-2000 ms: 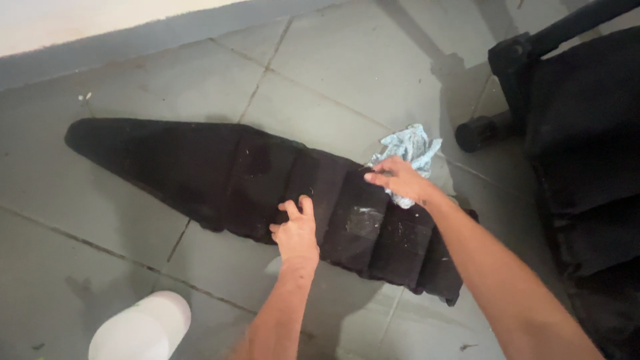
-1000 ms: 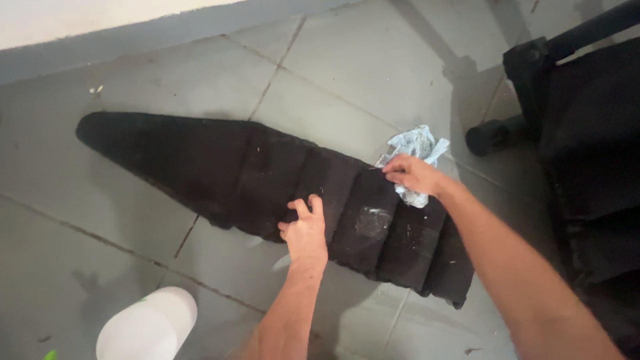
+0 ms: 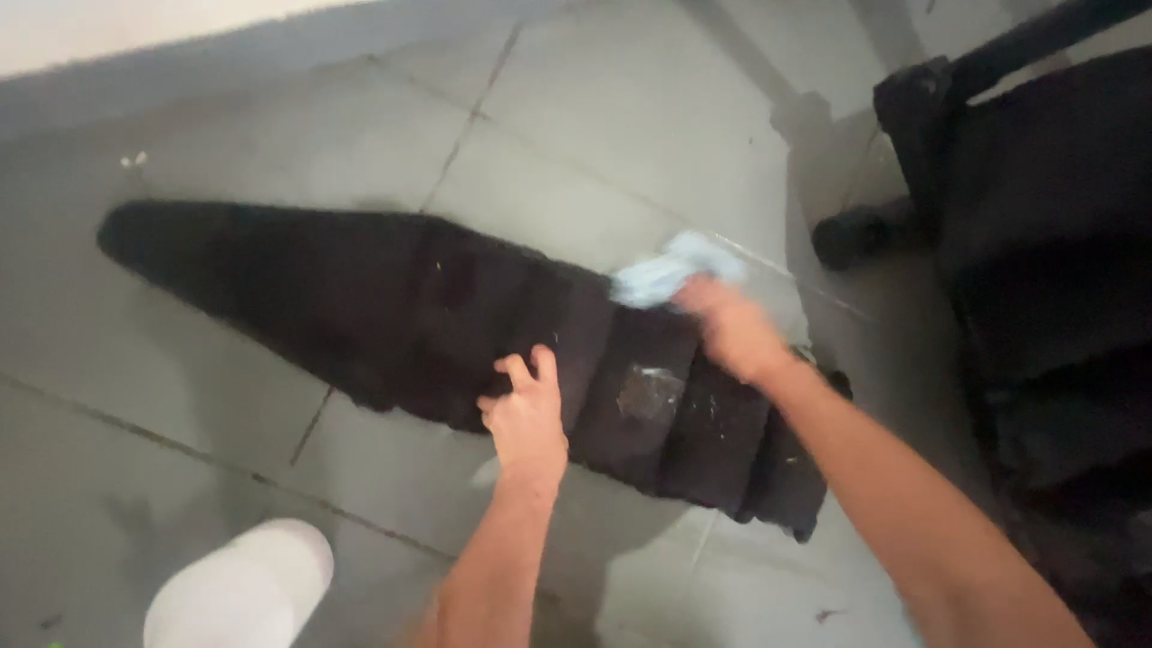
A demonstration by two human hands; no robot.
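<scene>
A long black padded fabric piece (image 3: 360, 297), tapered at the left and crossed by seams toward the right, lies on the grey tiled floor. A pale smudge (image 3: 650, 392) and small light specks mark its right part. My left hand (image 3: 529, 414) rests on its lower edge near the middle, fingers spread and bent, holding nothing. At its upper edge my right hand (image 3: 733, 328), blurred, grips a crumpled light-blue cloth (image 3: 675, 270). The fingertips of the right hand are partly hidden by blur.
On the right stands a black frame (image 3: 913, 99) with a rounded foot (image 3: 846, 238) and dark padded fabric (image 3: 1062, 225). A white rounded object (image 3: 243, 585), perhaps a shoe tip, is at the lower left. The base of a wall (image 3: 225, 67) runs along the top left.
The blue cloth has shifted with my right hand and its shape has changed; both are now blurred. My left hand stays in about the same place on the black piece.
</scene>
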